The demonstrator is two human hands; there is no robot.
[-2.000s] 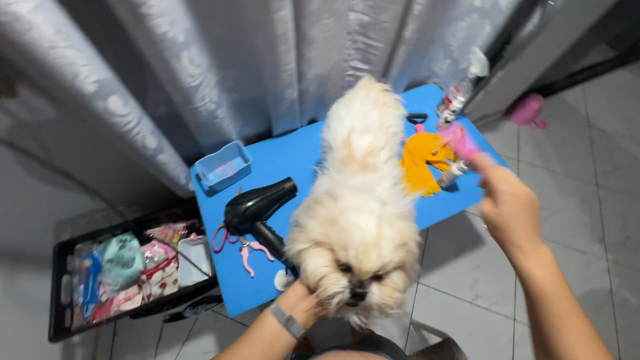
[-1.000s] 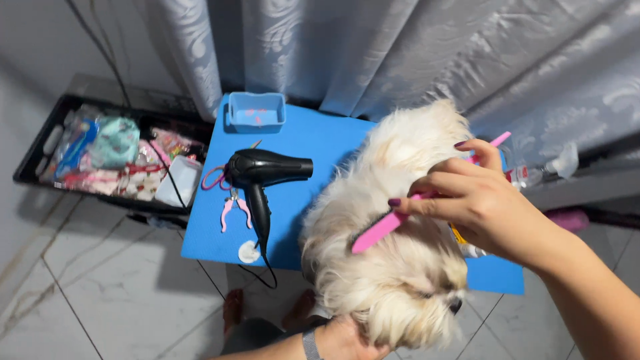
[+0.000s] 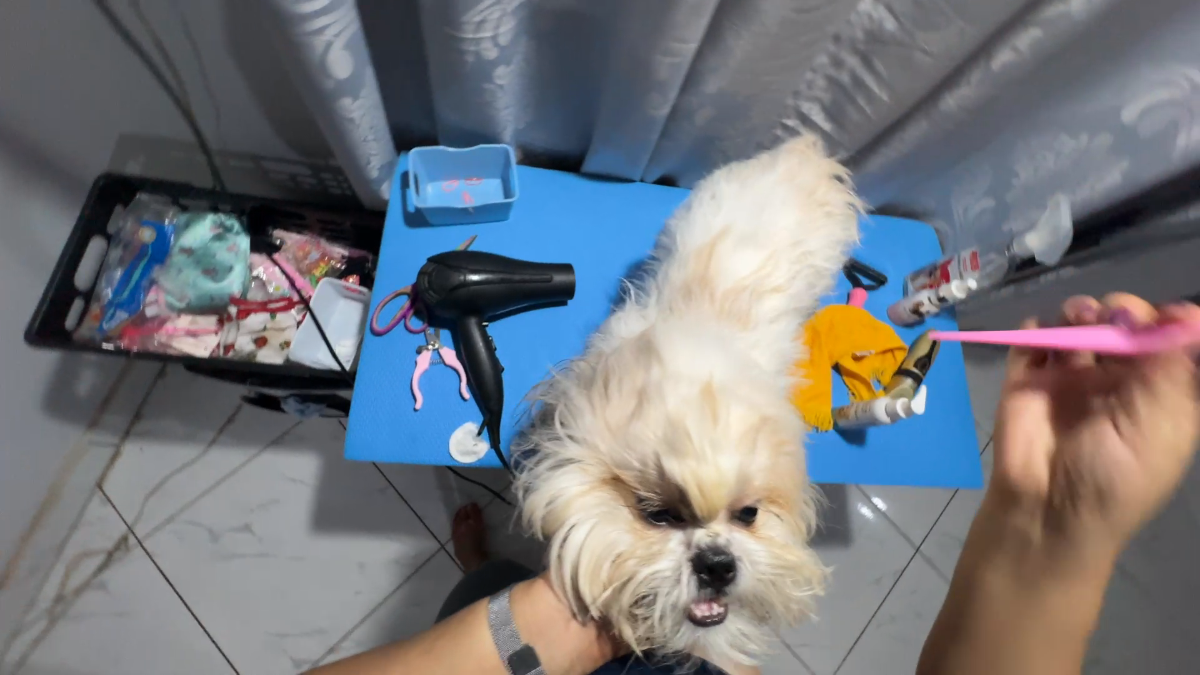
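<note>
A fluffy cream-and-white dog [image 3: 712,375] stands on a blue-topped table [image 3: 600,225], its face toward me and its mouth partly open. My left hand [image 3: 567,623], with a banded watch at the wrist, is under the dog's jaw and neck fur; its fingers are hidden. Off the table's right side, my right hand [image 3: 1097,412] is raised, closed around a pink comb or brush [image 3: 1059,339], clear of the dog. Left of the dog lie a black hair dryer [image 3: 487,286], pink nail clippers [image 3: 439,370], scissors [image 3: 398,311] and a white round pad [image 3: 468,442].
A blue basket [image 3: 463,186] stands at the table's back left. Right of the dog are a mustard cloth [image 3: 848,356], a small bottle [image 3: 881,411] and a spray bottle [image 3: 994,262]. A black crate [image 3: 75,272] of bagged items sits at left; grey curtains [image 3: 637,84] hang behind.
My right hand has lifted the pink tool off the dog's back and moved right. The dog's head, turned rightward a second ago, now faces me.
</note>
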